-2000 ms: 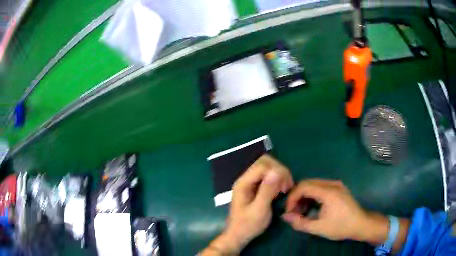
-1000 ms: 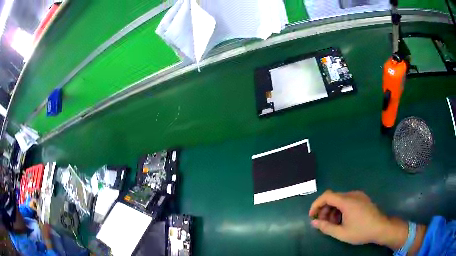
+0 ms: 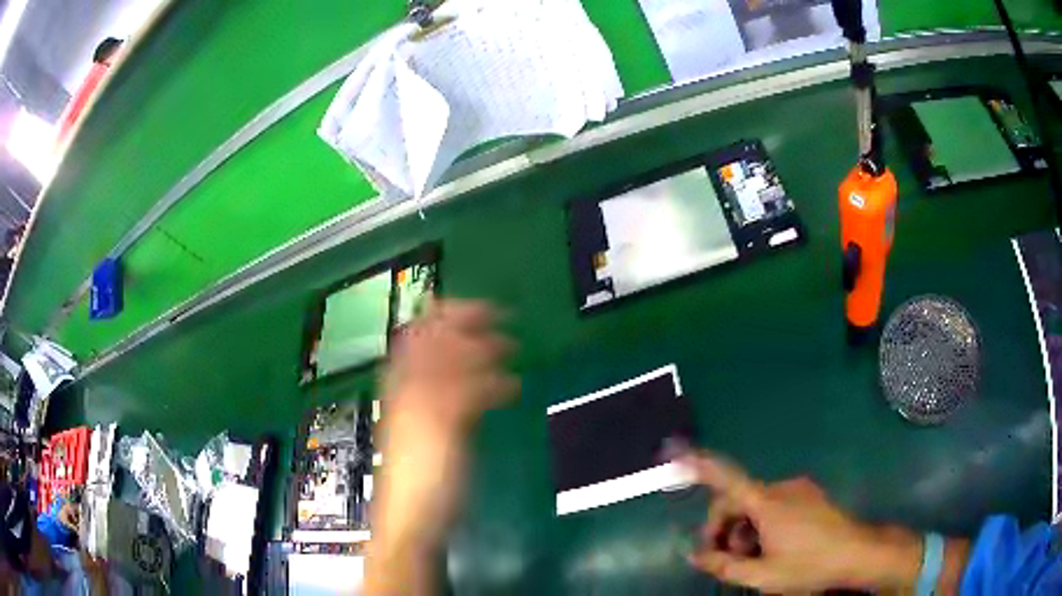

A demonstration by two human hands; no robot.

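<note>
A half-assembled tablet unit [image 3: 349,324] with a pale panel lies left of centre on the dark-green bench. My left hand [image 3: 448,361], blurred, is over its right end; whether it grips the unit is unclear. My right hand [image 3: 792,530] is at lower right, fingers curled, one fingertip near the lower right corner of the black pad with white strips [image 3: 617,440]. Whether it holds something small cannot be told. Another tablet unit [image 3: 670,231] lies behind the pad. The orange electric screwdriver [image 3: 868,245] hangs upright at right, beside the round speckled dish [image 3: 930,357].
Another tablet unit [image 3: 964,137] lies at back right. White papers [image 3: 501,87] drape over the metal rail. Opened units [image 3: 332,472] and clear bags [image 3: 163,477] lie at lower left. A blue block [image 3: 106,289] sits on the bright green strip. A person's blue sleeve shows at far lower left.
My left hand, out of view a second ago, is now over a tablet unit that has appeared left of centre. My right hand has extended a finger toward the pad. The view has shifted slightly.
</note>
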